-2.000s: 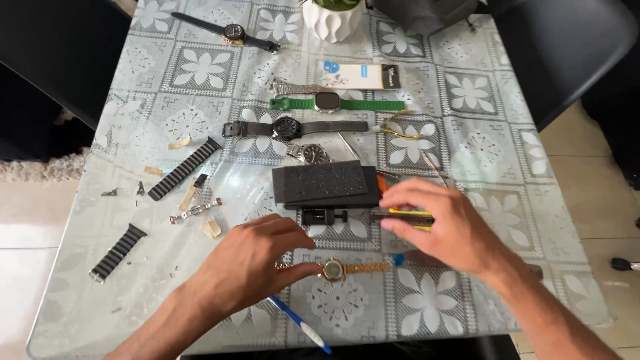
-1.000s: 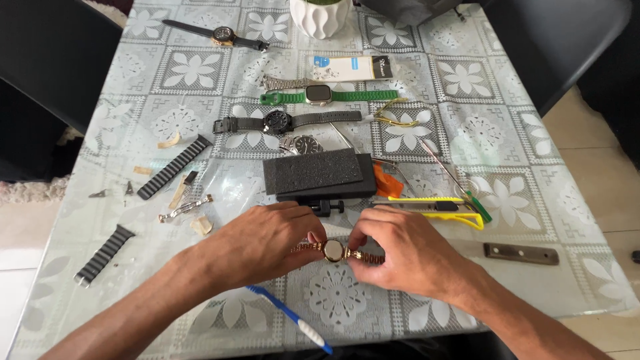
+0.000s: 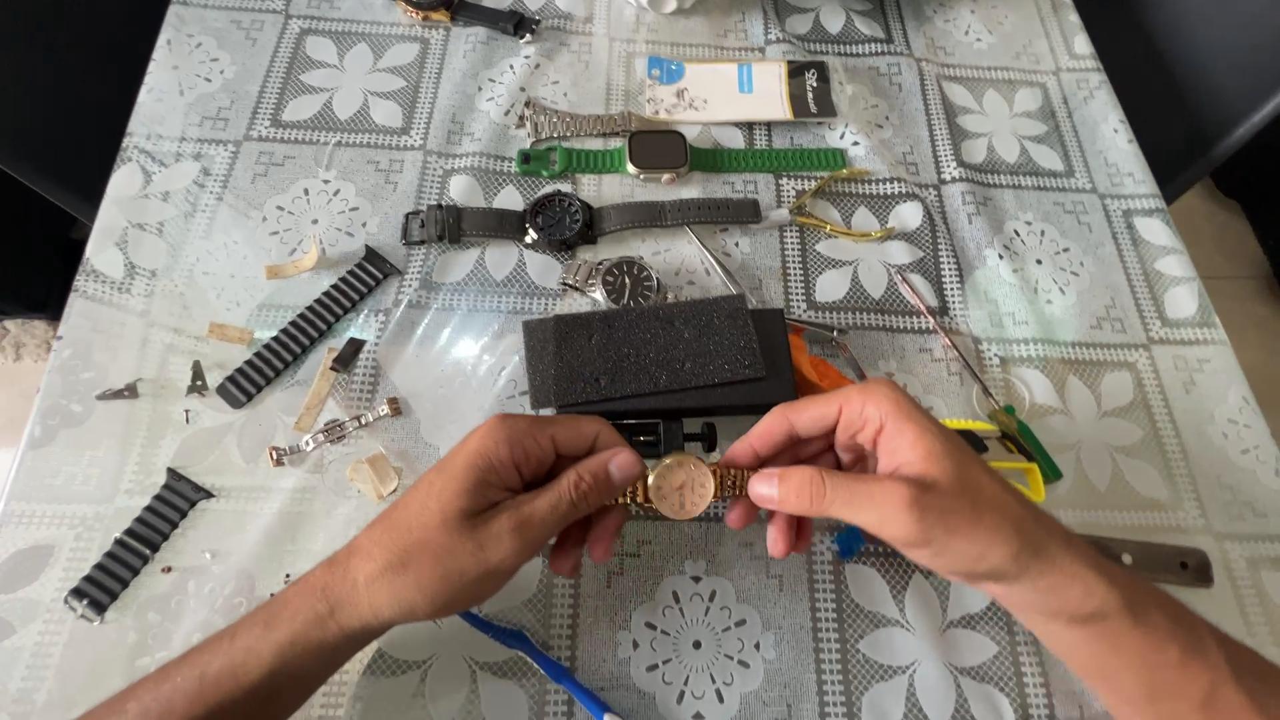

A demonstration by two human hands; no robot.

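Observation:
A gold-tone wristwatch with a round dial faces up between my hands. My left hand pinches the bracelet at the left of the case, and my right hand pinches it at the right. My fingers hide most of the bracelet. Just beyond the watch lies a black strap-holding tool with a thumbscrew, partly covered by my left fingers. Behind it a black foam pad rests on a black box. A blue-handled brush or tool lies nearer me.
Beyond the foam lie a steel watch, a watch on a grey strap and a smartwatch on a green band. Black ribbed band pieces are at left. A green-handled screwdriver, a yellow utility knife and a metal strip are at right.
Two seconds ago the gold-tone watch lay flat, with my right hand by the yellow knife. My right hand has since moved to the watch, and both hands now hold it.

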